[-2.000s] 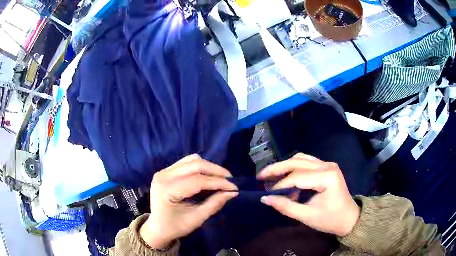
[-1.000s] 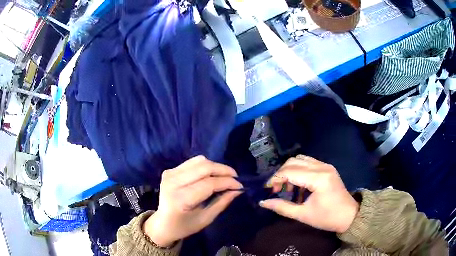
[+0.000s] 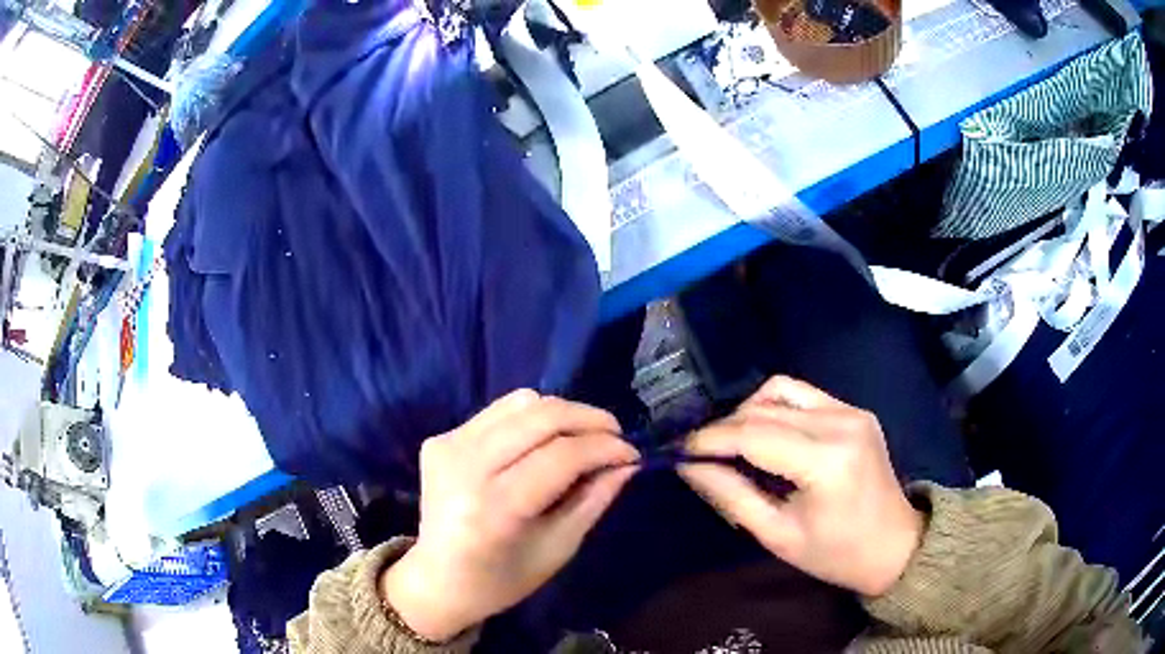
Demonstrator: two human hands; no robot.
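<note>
A large navy knit garment [image 3: 383,256] covers the table's left part and hangs over its front edge towards the lap. My left hand [image 3: 517,498] pinches the navy seam edge [image 3: 658,456] between thumb and fingers. My right hand [image 3: 805,479] pinches the same edge just to the right, its fingertips close to those of my left hand. The cloth between the fingertips is thin and dark. No label can be made out at the fingertips.
White label tape [image 3: 728,166] hangs over the blue table edge [image 3: 715,249] into a tangle at right. A brown bowl [image 3: 837,45] with dark labels stands at the top. A green-white striped cloth [image 3: 1041,141] lies at right. A blue basket [image 3: 173,575] is at lower left.
My right hand's fingertips have closed on the seam edge and come nearer my left hand. My left hand has shifted slightly right. The view has moved a little.
</note>
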